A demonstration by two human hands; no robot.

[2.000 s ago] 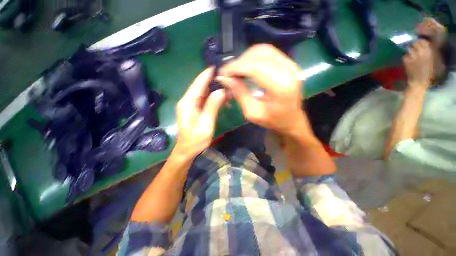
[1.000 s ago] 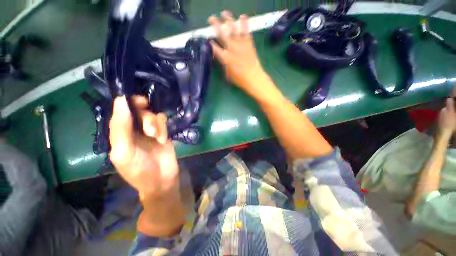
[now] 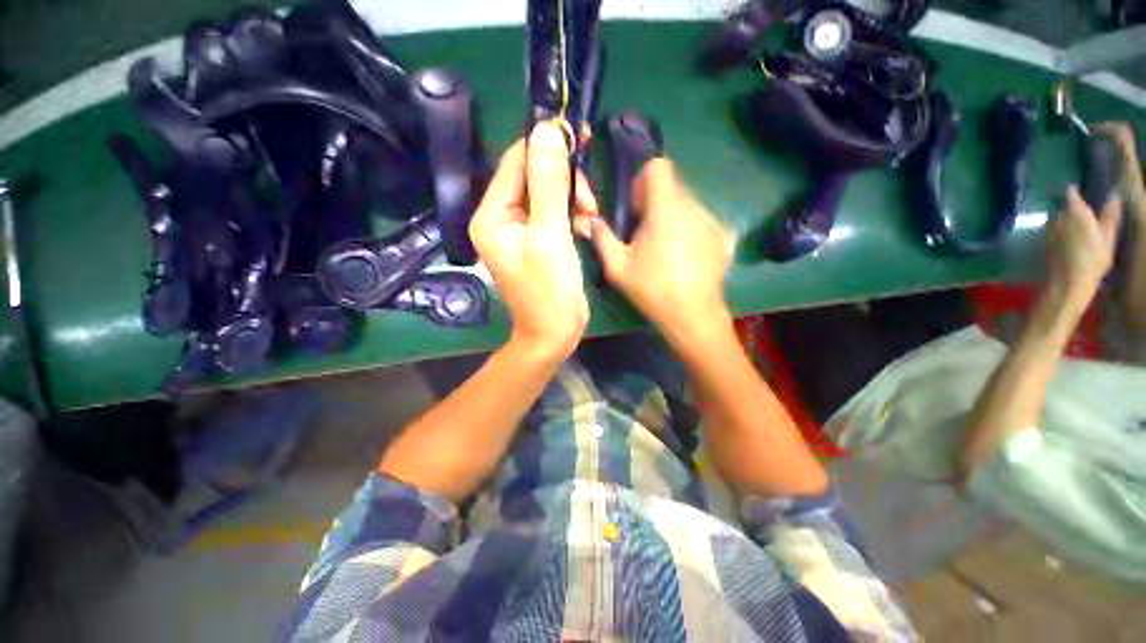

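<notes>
My left hand (image 3: 534,245) is shut on a long dark arm housing (image 3: 547,63) that points up and away, cut off by the top edge. A thin yellow lead wire (image 3: 564,88) runs along it and curls near my left thumb. My right hand (image 3: 672,251), slightly blurred, is close to its right, thumb near the wire's end. A dark curved piece with a rounded end (image 3: 628,145) shows just behind my right fingers; whether they grip it I cannot tell.
A tangled pile of dark fan parts (image 3: 277,163) covers the left of the green table (image 3: 503,38). More dark parts (image 3: 829,126) and a U-shaped band (image 3: 968,232) lie to the right. A co-worker's hands (image 3: 1087,239) hold a dark piece at far right. A metal rod tool (image 3: 13,251) lies far left.
My left hand has moved right with the dark housing, now in front of me. My right hand has come back from the table's far side to beside my left.
</notes>
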